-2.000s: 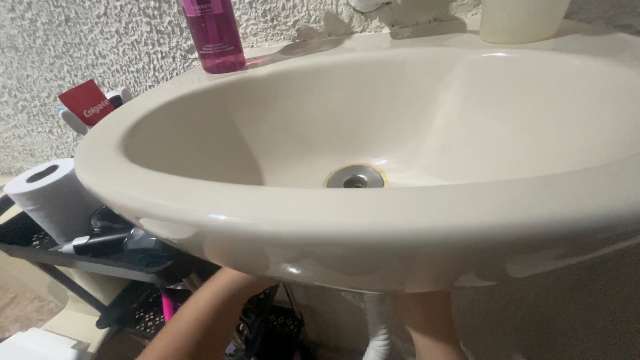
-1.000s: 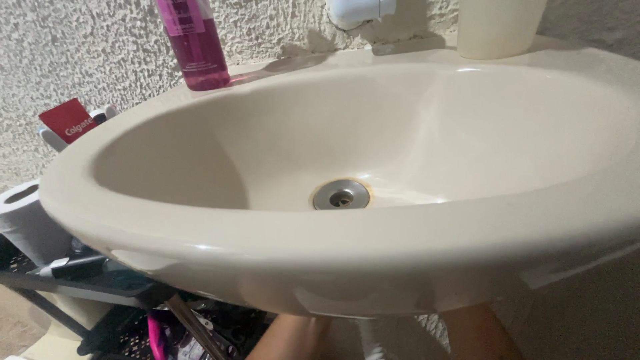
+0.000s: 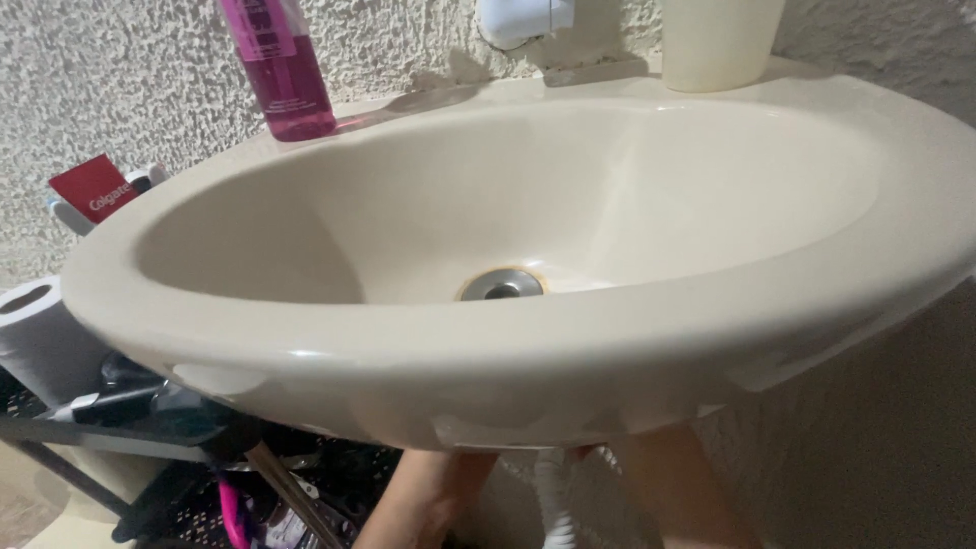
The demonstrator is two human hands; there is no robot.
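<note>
Both my forearms reach up under the beige ceramic washbasin (image 3: 488, 335), one on each side of a white ribbed drain hose (image 3: 555, 503). The basin's underside hides my left hand and my right hand, so what they touch or hold cannot be seen. A round metal drain fitting (image 3: 503, 284) sits at the bottom of the bowl, with a yellowish ring around it.
A bottle of pink liquid (image 3: 293, 95) and a pale plastic cup (image 3: 717, 46) stand on the back rim. At left are a red Colgate box (image 3: 95, 187), a toilet paper roll (image 3: 46, 335) and a dark shelf rack (image 3: 152, 438). Behind is a rough plaster wall.
My left forearm has moved right, nearer to the drain hose, since the earliest frame. Both hands stay hidden under the basin. The view has shifted somewhat.
</note>
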